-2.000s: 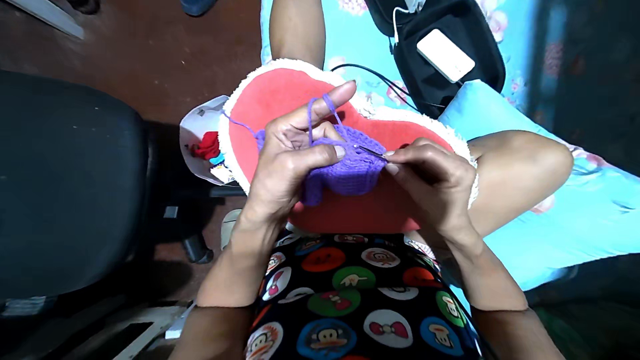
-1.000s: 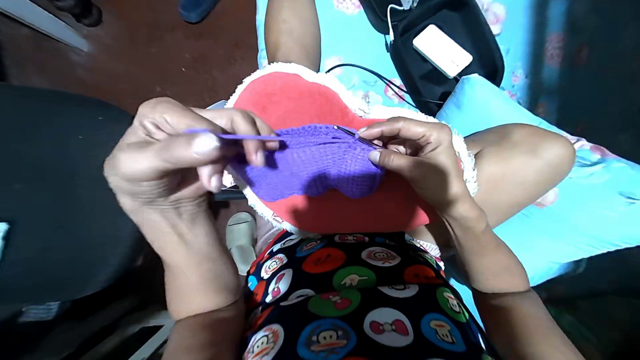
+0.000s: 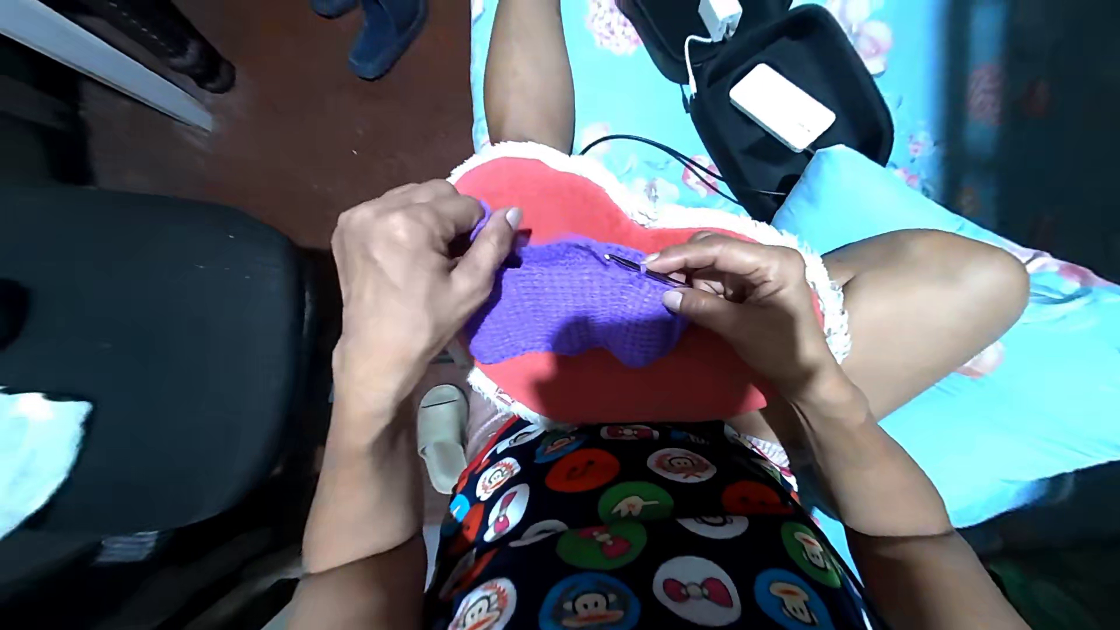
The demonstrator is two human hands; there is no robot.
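Note:
A purple crocheted piece [image 3: 577, 302] lies across a red heart-shaped cushion [image 3: 647, 394] with a white fluffy edge on my lap. My right hand [image 3: 744, 302] pinches a thin metal crochet hook [image 3: 643, 269] between thumb and fingers; the hook's tip lies at the upper right edge of the purple piece. My left hand [image 3: 424, 267] is at the upper left end of the piece, thumb against curled fingers, pinching purple yarn [image 3: 480, 220]. Its inner fingers are hidden behind the back of the hand.
A black padded chair seat [image 3: 149, 350] stands at the left. Upper right, an open black case [image 3: 840, 96] holds a white power bank [image 3: 782, 107] on the floral blue bedding, with a black cable [image 3: 665, 149] near the cushion. A beige slipper [image 3: 443, 437] lies on the floor.
My left hand first had yarn looped over its raised finger by the hook, then pulled a strand out to the left. Now it is back near the piece's left end, back of the hand up.

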